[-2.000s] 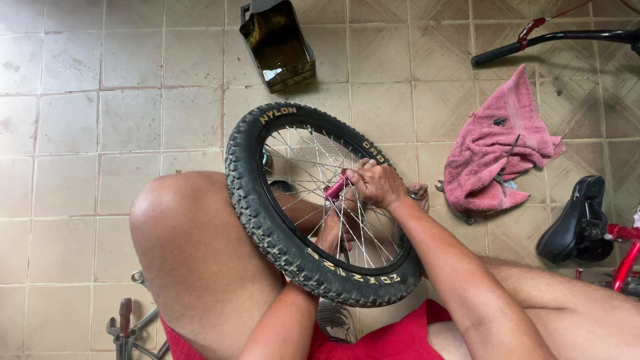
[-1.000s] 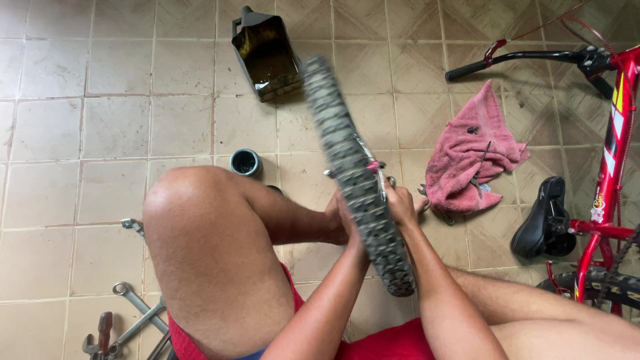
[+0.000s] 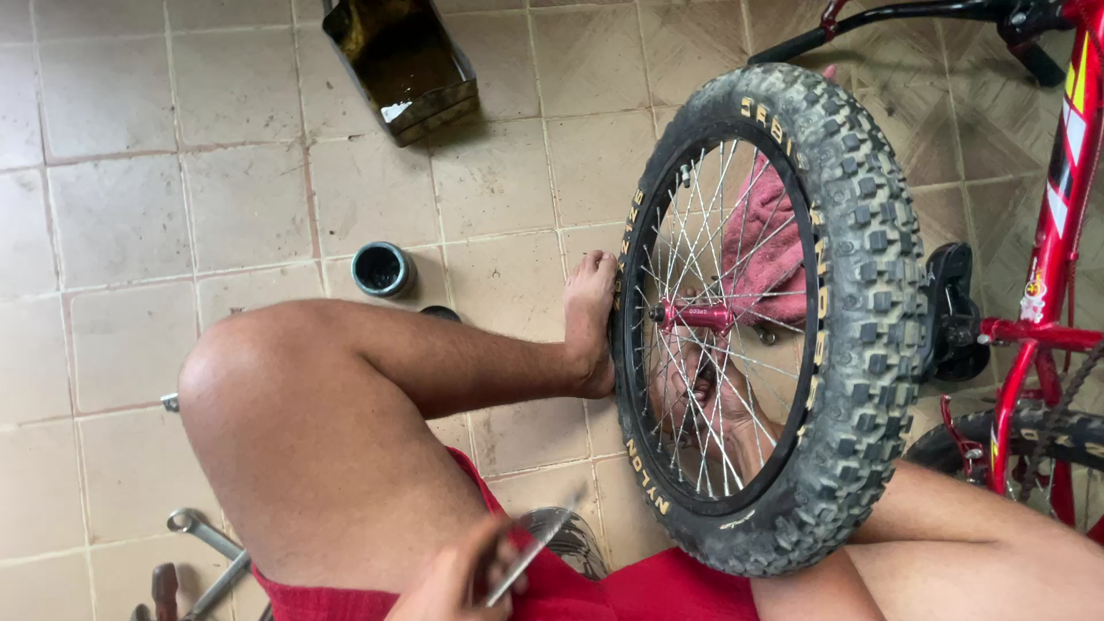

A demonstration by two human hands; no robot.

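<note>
A bicycle wheel [image 3: 862,285] with a knobbly black tyre stands tilted over my right leg, its red hub [image 3: 697,316] and spokes facing me. Behind the spokes is my right hand [image 3: 711,388], fingers curled near the hub's lower side; whether it grips anything is hidden. My left hand [image 3: 470,565], blurred, is low over my red shorts and holds a thin metal tool [image 3: 535,552], its exact kind unclear. My left hand is well apart from the wheel.
A cut-open dark container [image 3: 431,99] and a small round jar [image 3: 380,269] stand on the tiles. Wrenches [image 3: 216,569] lie lower left. A pink cloth [image 3: 768,250] shows through the spokes. At right are a black saddle [image 3: 953,310] and a red bicycle frame [image 3: 1048,224].
The wheel has turned from edge-on to show its hub side and has moved right. My left hand has left the wheel, where both hands were, and now holds a metal tool.
</note>
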